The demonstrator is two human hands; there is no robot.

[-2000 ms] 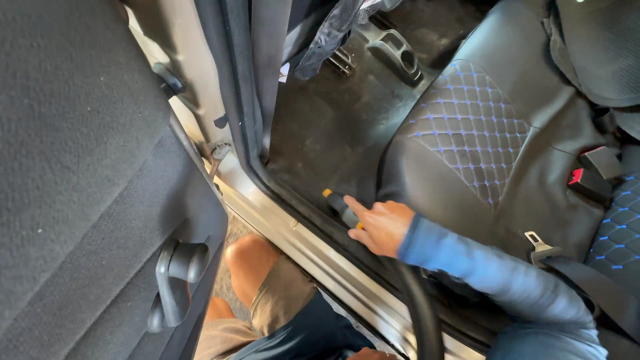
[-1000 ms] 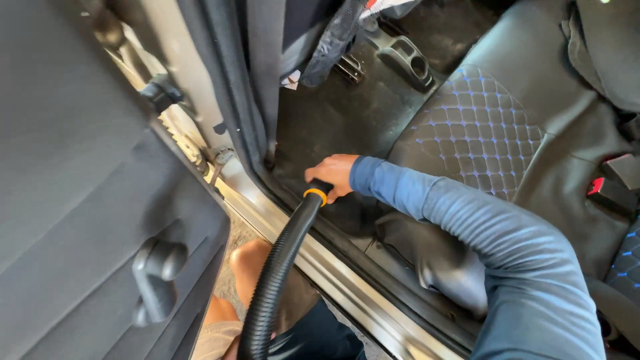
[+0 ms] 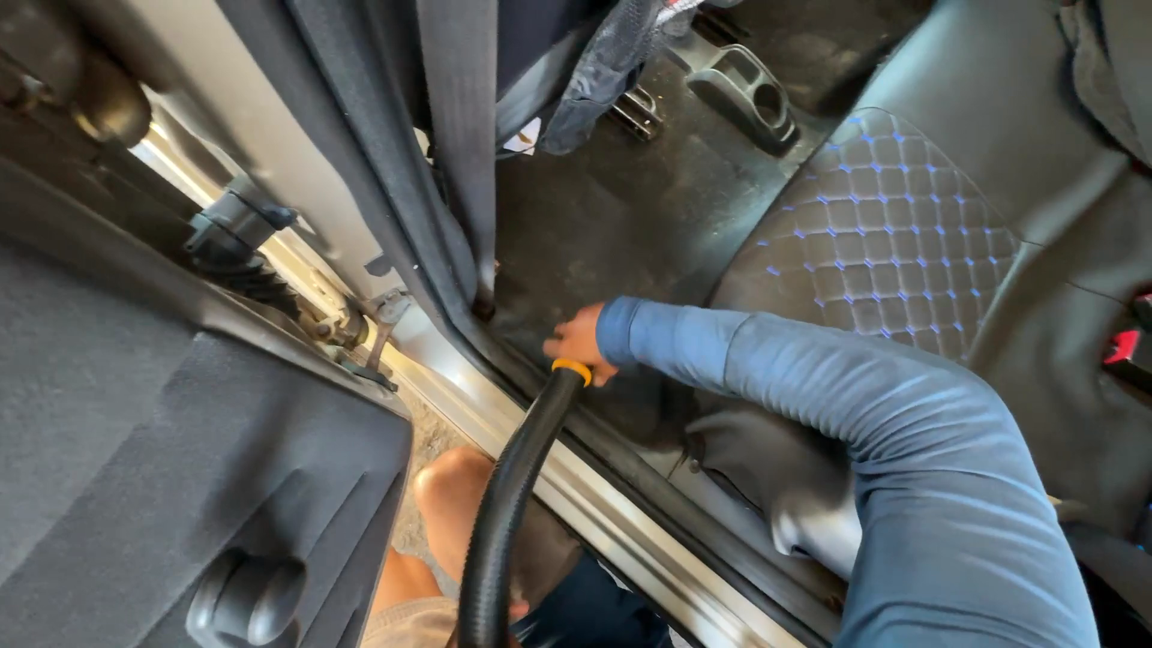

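Observation:
My right hand [image 3: 583, 344], in a long blue sleeve, is closed around the end of a black ribbed vacuum hose [image 3: 513, 504], at its yellow ring [image 3: 572, 370]. It is low over the dark car floor [image 3: 603, 216], just inside the door sill. The nozzle beyond the fingers is mostly hidden. From the ring the hose curves down to the bottom edge of the view. A small patch of skin beside the hose there may be part of my left hand [image 3: 518, 605]; what it does cannot be made out.
An open car door [image 3: 117, 450] with a handle fills the left. The metal door sill [image 3: 630, 531] runs diagonally below my hand. To the right is a seat [image 3: 882, 234] with blue diamond stitching. A seat belt [image 3: 459, 135] hangs near the door pillar; a plastic cup holder [image 3: 747, 94] stands beyond.
Two seconds ago my right hand pointed a finger beside the nozzle and the hose bent to the right; now the hand is around the hose end and the hose curves down on the left.

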